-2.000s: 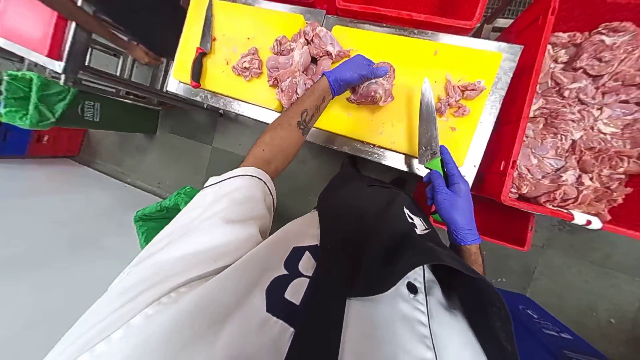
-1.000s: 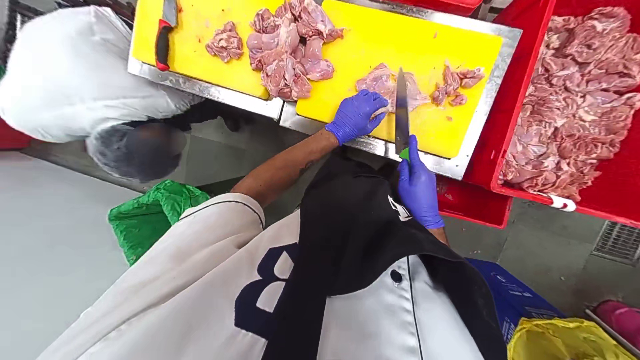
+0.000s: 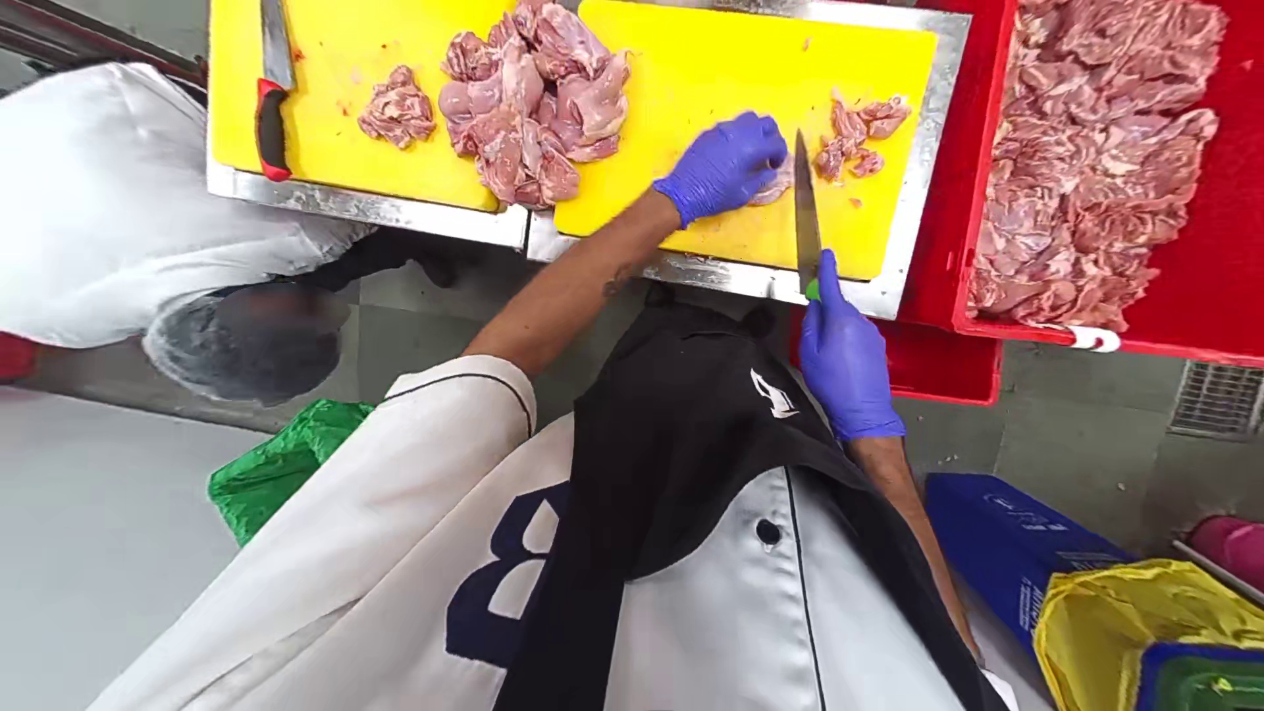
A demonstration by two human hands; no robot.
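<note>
My left hand [image 3: 726, 168], in a purple glove, presses with curled fingers on a piece of raw meat [image 3: 777, 186] on the right yellow cutting board [image 3: 711, 59]; most of the piece is hidden under it. Gloved too, my right hand [image 3: 844, 355] is closed around the green handle of a kitchen knife [image 3: 807, 207], whose blade lies just right of that piece and points away from me. Small meat scraps [image 3: 854, 138] lie right of the blade. A pile of raw meat [image 3: 538, 109] spans the inner edges of the two boards.
The left yellow board [image 3: 336, 39] holds a red-and-black-handled knife [image 3: 272, 123] and a small meat heap [image 3: 397, 109]. A red crate [image 3: 973, 227] of meat [image 3: 1096, 168] stands at right. A person in white [image 3: 128, 207] bends at left. Green [image 3: 286, 464] and yellow bags [image 3: 1136, 612] are low down.
Two seconds ago my left hand held a meat piece at the right board's left part; it is now further right, close to the blade. The person in white has come into view at left.
</note>
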